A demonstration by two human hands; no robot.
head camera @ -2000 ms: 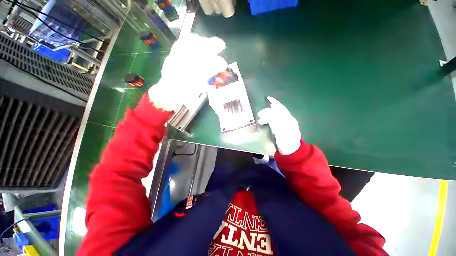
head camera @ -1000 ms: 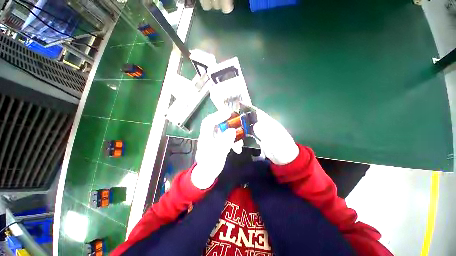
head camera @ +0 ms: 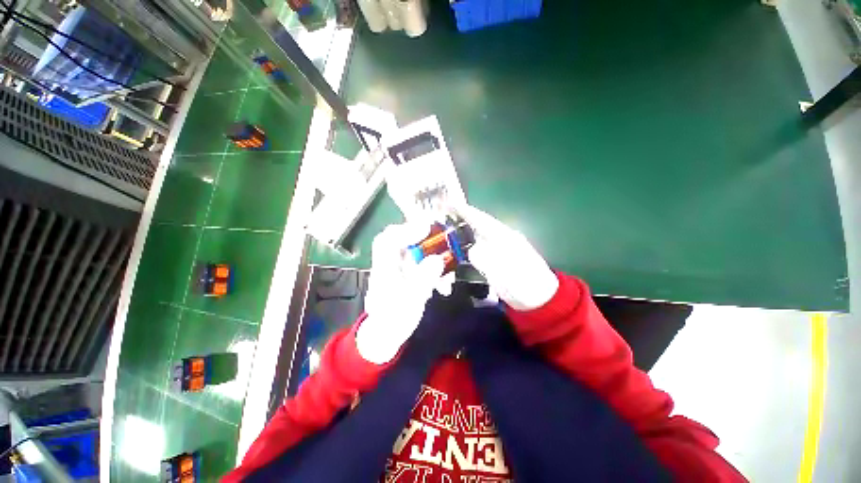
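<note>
A small electrical unit (head camera: 444, 243), black with orange bands and a blue face, is held between my two white-gloved hands near the bench's front edge. My left hand (head camera: 395, 278) grips its left side. My right hand (head camera: 510, 264) is on its right side, with the fingertips partly hidden by the unit. The pale assembly fixture (head camera: 425, 174), with a dark rectangular opening and slots, lies just beyond the hands; its opening is empty. A second pale fixture (head camera: 347, 203) lies angled left of it.
The green belt conveyor (head camera: 250, 203) on the left carries several spaced units (head camera: 216, 279). A metal bar (head camera: 307, 66) slants over it towards the fixtures. A blue bin (head camera: 496, 11) and pale cylinders (head camera: 401, 14) stand at the bench's far side.
From two seconds ago, my left hand has come back from the fixture and the unit has left its opening; both hands now hold a unit. Since one second ago, the hands have barely moved.
</note>
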